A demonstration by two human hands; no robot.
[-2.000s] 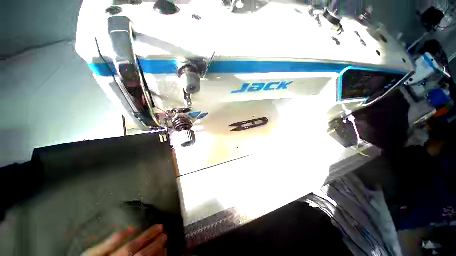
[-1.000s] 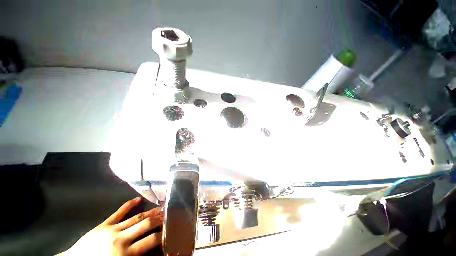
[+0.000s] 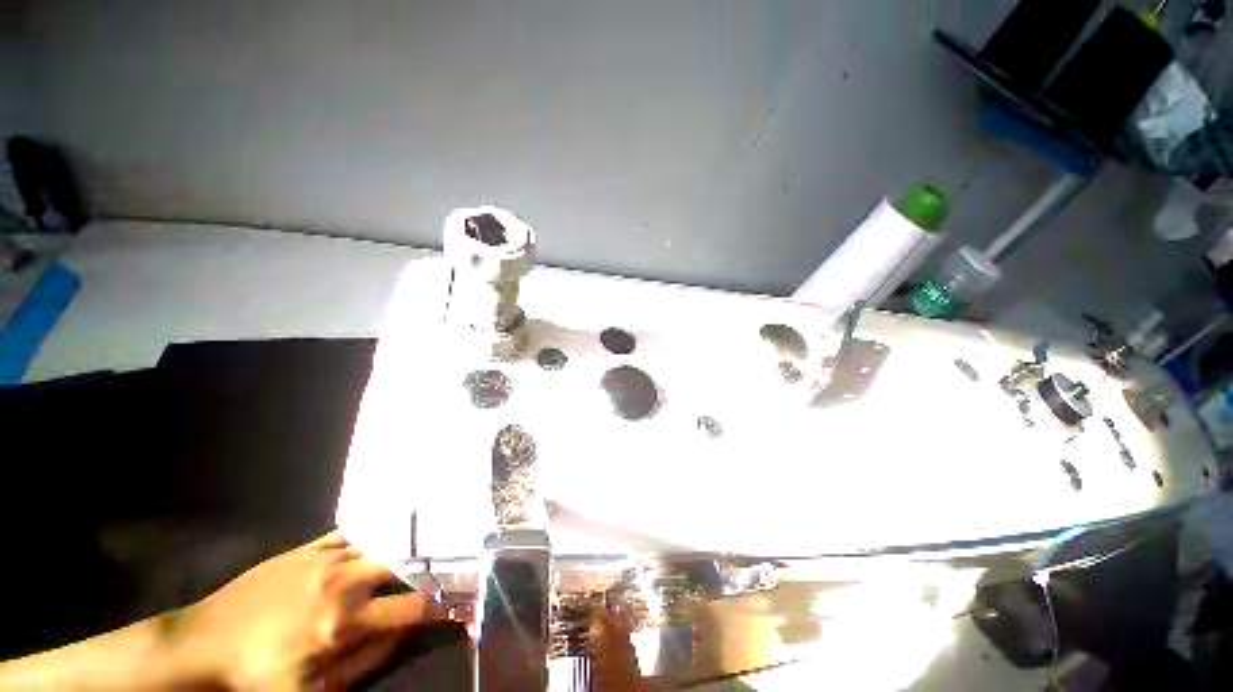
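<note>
The dark garment piece [image 3: 189,460] lies left of the white sewing machine head [image 3: 784,460]. My left hand [image 3: 304,611] reaches in from the left edge, over the cloth and against the lower left end of the head. Its fingers are bent; the fingertips are partly hidden, so a grip on the cloth cannot be made out. The shiny thread guard [image 3: 517,608] stands just right of the fingers. The needle and presser foot are hidden. My right hand is not in view.
An upright metal bolt [image 3: 487,277] rises from the head's left end. Behind the machine stand a white thread cone with a green top [image 3: 879,243] and, higher, black cones [image 3: 1102,75]. A blue flat piece [image 3: 38,322] lies at the table's back left, near the grey wall.
The view has tilted up from the machine's front to its top and the wall. My left hand has come up from the bottom edge to the head's left end; the cloth now reaches further back.
</note>
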